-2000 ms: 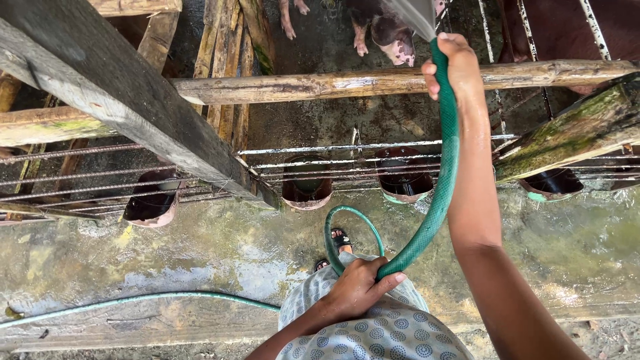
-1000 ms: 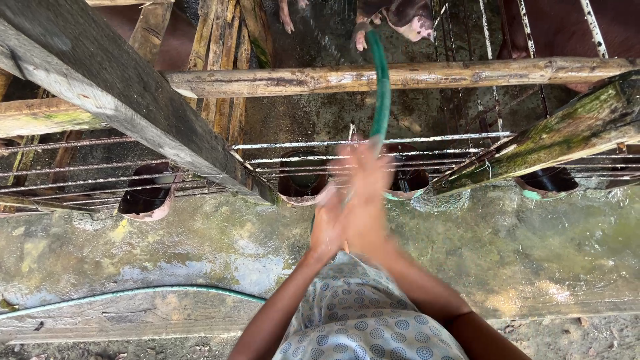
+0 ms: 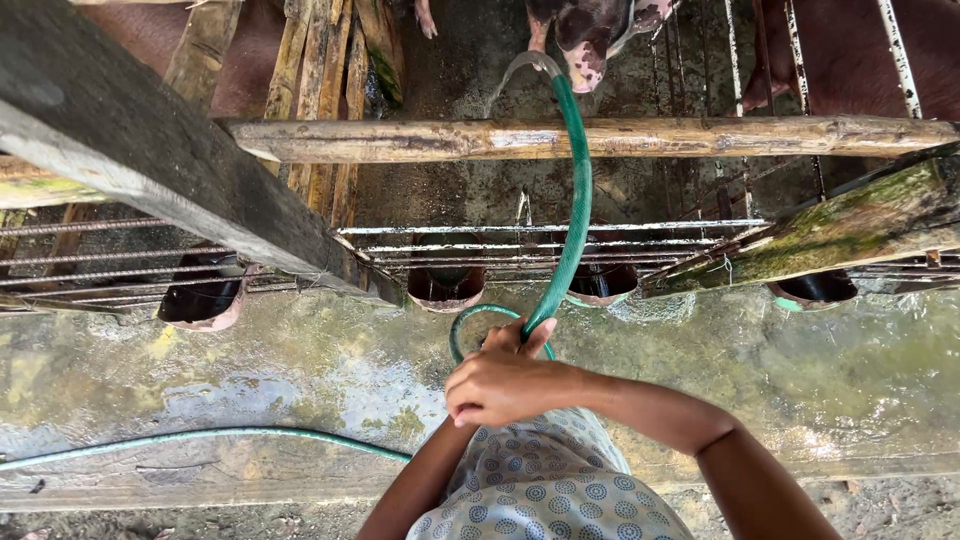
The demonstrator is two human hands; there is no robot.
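Note:
My left hand [image 3: 511, 336] is closed around a green hose [image 3: 577, 195], the thumb on the hose's right side. From there the hose arches up over a wooden rail, and water [image 3: 506, 79] curves out of its end to the left, inside the pen. My right hand [image 3: 506, 386] lies across my left wrist with its fingers curled over it; it covers the wrist and the back of the left hand. Behind the hands, a thin loop of hose [image 3: 454, 330] hangs near the wet floor. A pink and dark pig [image 3: 589, 56] stands by the hose end.
A bamboo rail [image 3: 420, 141] and metal bars [image 3: 450, 246] front the pens. Several trough bowls [image 3: 445, 298] line the base. A thick wooden beam [image 3: 172, 150] slants at left, a mossy one [image 3: 847, 232] at right. More hose [image 3: 225, 432] crosses the wet concrete. Reddish animals [image 3: 877, 60] stand behind.
Two seconds ago my right hand held the hose up near its outlet; it has come down onto my left wrist. The hands were blurred together one second ago. The left hand still holds the hose.

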